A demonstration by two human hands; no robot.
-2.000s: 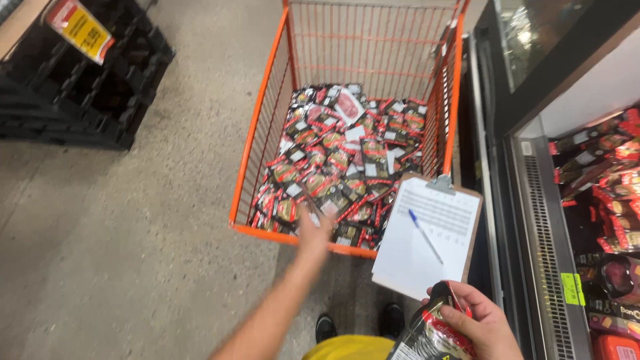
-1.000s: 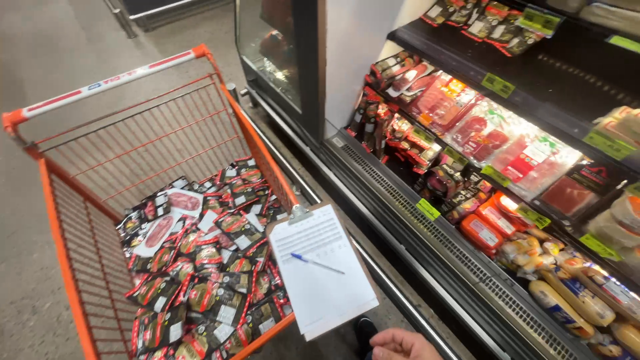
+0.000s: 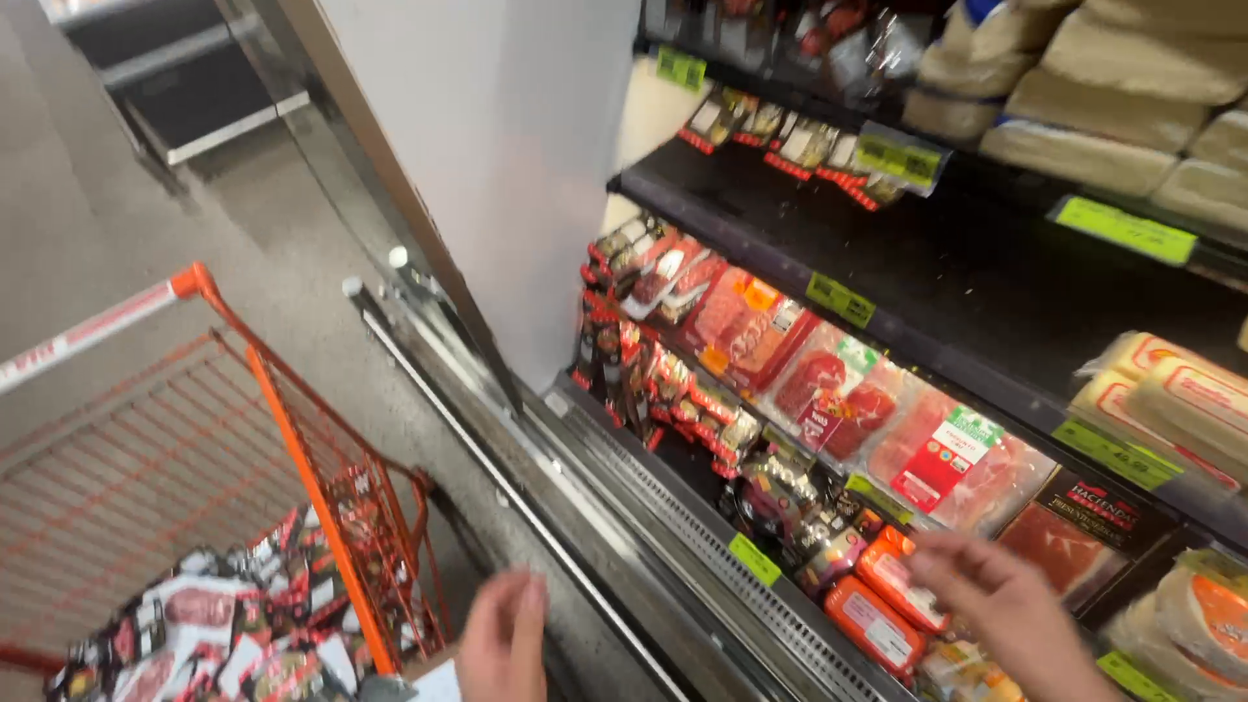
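My left hand (image 3: pixel 505 639) is at the bottom middle, fingers loosely bent with nothing seen in them, beside the white sheet (image 3: pixel 435 682) at the cart's near corner. Over the lower shelf of the refrigerated case, my right hand (image 3: pixel 994 604) reaches in from the right, blurred, its fingers partly curled and no item visible in them. It is close to the orange-red packs (image 3: pixel 875 624). Sliced-meat packs (image 3: pixel 960 458) lie just beyond it. Black and red meat packets (image 3: pixel 283 624) fill the bottom of the orange shopping cart (image 3: pixel 302 492) at the left.
A metal bumper rail (image 3: pixel 517 507) runs along the case between cart and shelves. The dark middle shelf (image 3: pixel 838 234) holds small packets at its back. Wrapped cheese blocks (image 3: pixel 1102 117) sit on the upper shelf. A white panel (image 3: pixel 507 146) bounds the case's left side.
The view has swung toward the refrigerated case. My right hand, out of sight a second ago, is now over the lower shelf. The black packet held two seconds ago is no longer seen in a hand.
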